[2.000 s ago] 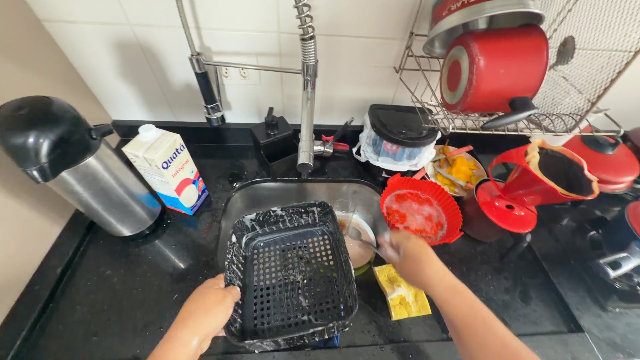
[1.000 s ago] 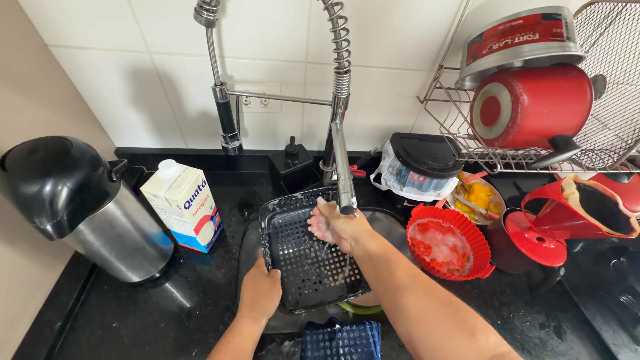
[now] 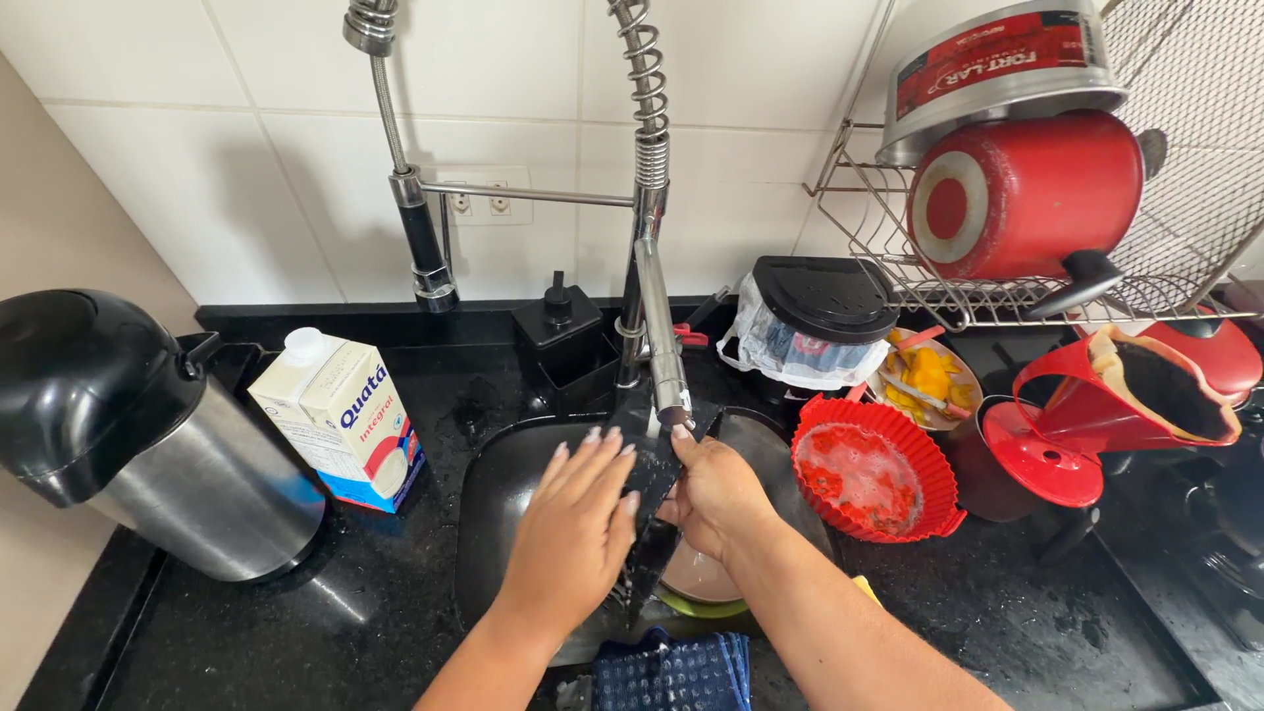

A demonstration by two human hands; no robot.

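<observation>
A black perforated basket (image 3: 652,484) is tilted on edge over the sink (image 3: 494,494), under the spout of the spring faucet (image 3: 662,336), with water running at it. My right hand (image 3: 716,494) grips its right side near the spout. Flat against its left side lies my left hand (image 3: 583,518), fingers extended and slightly apart. Below the basket, a bowl or plate (image 3: 701,578) and a green-rimmed dish (image 3: 706,607) sit in the sink. A blue cloth (image 3: 676,671) lies over the sink's front edge.
A thermos (image 3: 217,474) and a milk carton (image 3: 341,415) stand left. Right of the sink are a red silicone mold (image 3: 869,469) with soapy water, a bowl of peels (image 3: 933,380), a lidded black bin (image 3: 825,306) and a red coffee filter holder (image 3: 1116,395). Pots fill the dish rack (image 3: 859,217).
The basket went from lying face up to standing on edge beneath the faucet. My right hand, earlier at a utensil beside the sink, moved to the basket. The left hand shifted onto the basket's side.
</observation>
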